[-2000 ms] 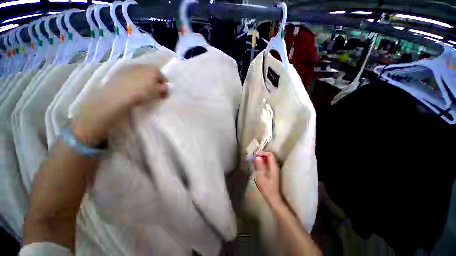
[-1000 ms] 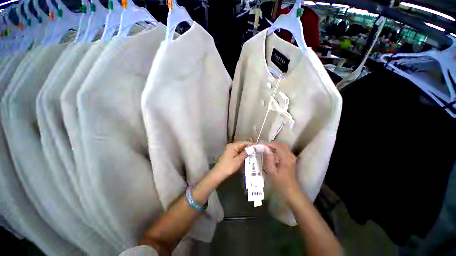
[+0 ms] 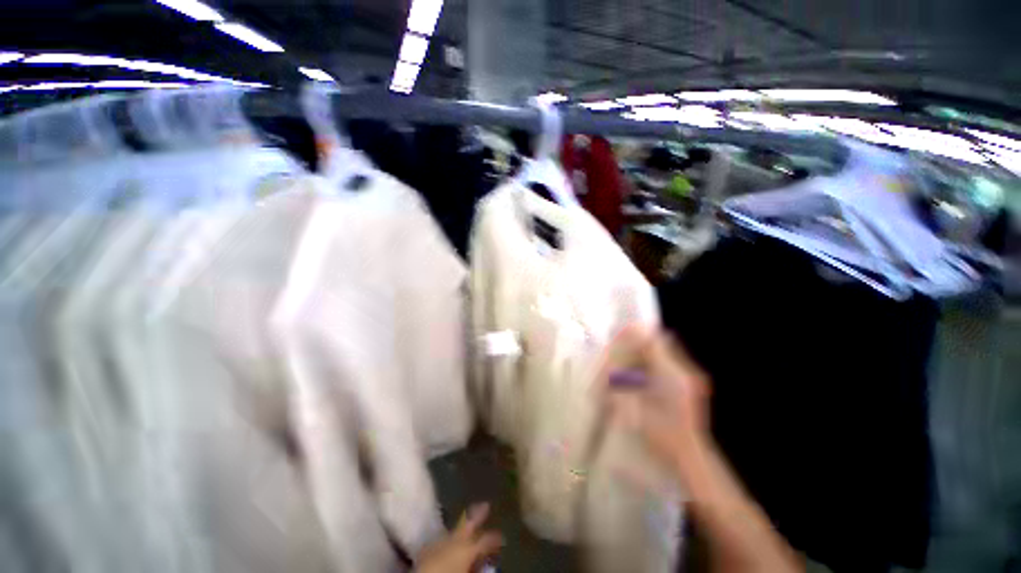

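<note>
A cream jacket (image 3: 571, 325) hangs from a white hanger (image 3: 549, 157) in the middle, its dark neck label (image 3: 546, 232) showing. A small white piece (image 3: 500, 343), perhaps a tag or trim, shows blurred at its front. My right hand (image 3: 661, 392) is raised in front of the jacket's right part, with a small purplish slim item (image 3: 628, 379) at its fingers; blur hides what it is. My left hand (image 3: 465, 546) is low at the bottom edge, partly cut off, fingers apart, with nothing visible in it.
Another cream jacket (image 3: 370, 302) and a blurred row of cream jackets hang at the left. Black garments (image 3: 801, 392) hang from white hangers (image 3: 829, 224) at the right. A red garment (image 3: 591, 179) and strip lights show behind.
Both hands have left the hang tag. My left hand has dropped to the bottom edge; my right hand has moved up and right. The view has tilted up and is blurred.
</note>
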